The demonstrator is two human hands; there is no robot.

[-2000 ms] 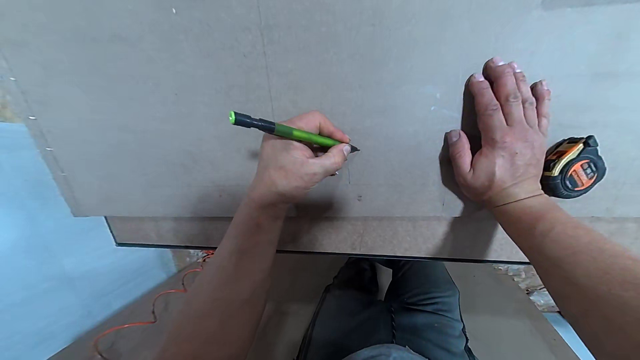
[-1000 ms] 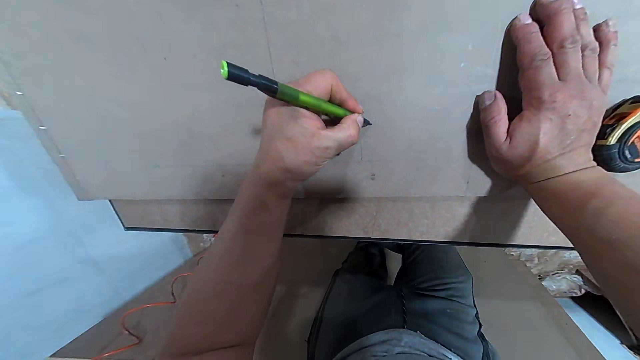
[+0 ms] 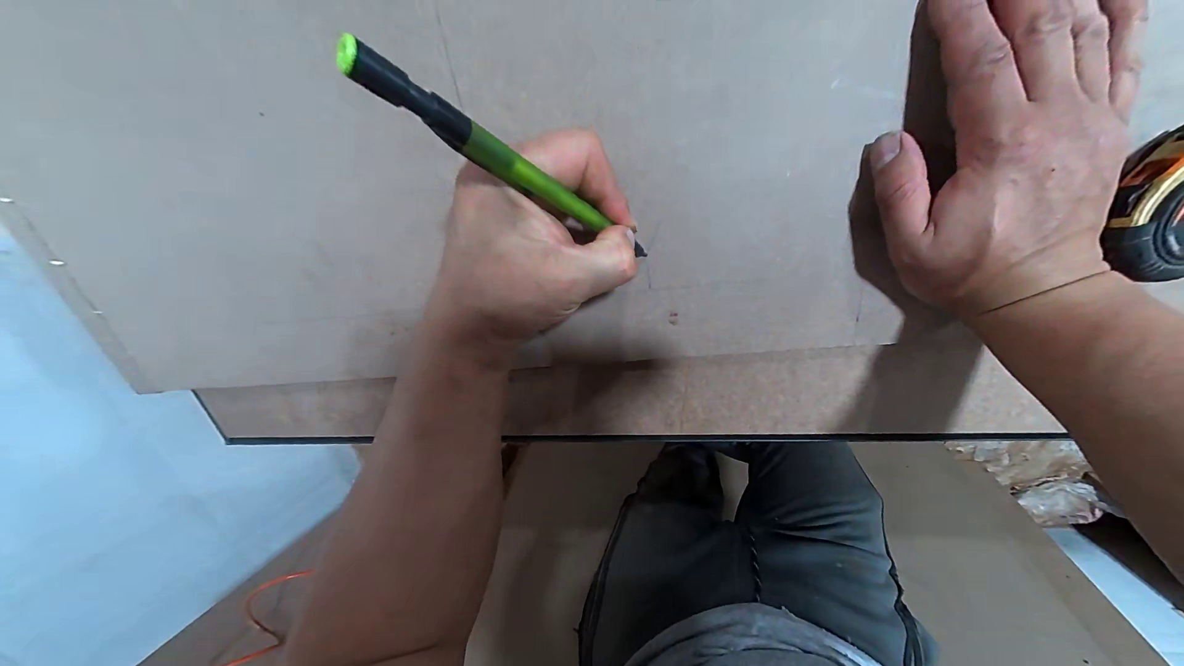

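My left hand (image 3: 536, 240) grips a green and black marking pencil (image 3: 527, 176), its dark tip down at the surface of a large grey-brown board (image 3: 277, 231). Faint drawn lines show on the board near the tip and above the hand. Palm down, my right hand (image 3: 1027, 166) rests on the same board with the fingers a little apart and holds nothing. Just right of that wrist lies a black tape measure (image 3: 1152, 217) with orange and yellow parts, cut off by the frame's edge.
A second board (image 3: 740, 398) with a black edge lies under the first and sticks out toward my legs. On the left is a pale blue surface (image 3: 139, 518). An orange cord (image 3: 264, 620) runs at the lower left, and crumpled plastic (image 3: 1059, 499) lies at the lower right.
The view has come closer to the board. The pencil stays in my left hand with its tip at the board. My right hand stays flat, beside the tape measure.
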